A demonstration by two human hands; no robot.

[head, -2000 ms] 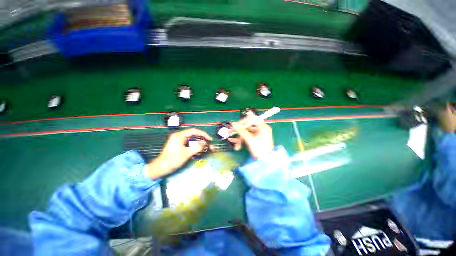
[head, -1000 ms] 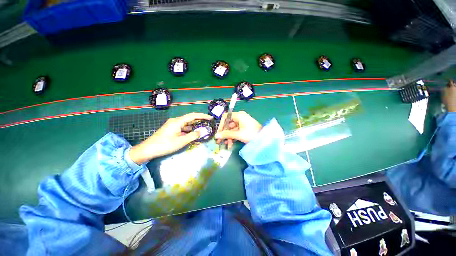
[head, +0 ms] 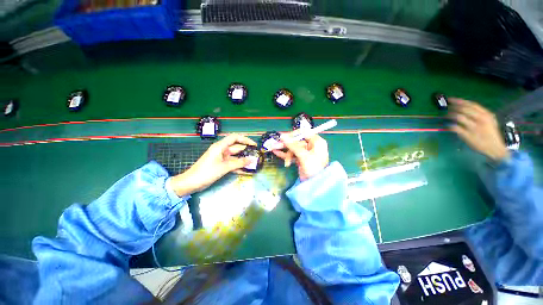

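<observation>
My left hand (head: pixel 215 162) holds a round black electronic module (head: pixel 251 159) by its edge, above the worktop. My right hand (head: pixel 306 153) holds a pen-shaped tool (head: pixel 320 128) with a white barrel, its upper end slanting up to the right. The tool's tip is hidden or too blurred to tell. Another module (head: pixel 271 140) lies just left of my right fingers, and one more (head: pixel 302 121) lies behind that hand. A glossy clear sheet (head: pixel 229 205) with yellow patches (head: pixel 214 241) lies below my hands.
Several modules, one at the left (head: pixel 77 100), lie spaced along the green belt. A dark grid mat (head: pixel 172 156) lies behind my left hand. A second strip with yellow-green patches (head: pixel 390 156) is at right. Another person's hand (head: pixel 479 128) reaches over the belt. A blue bin (head: pixel 119 24) stands beyond.
The other person's hand has reached in from the right to the belt. My right hand has turned the tool from near upright to slanting. The view has shifted.
</observation>
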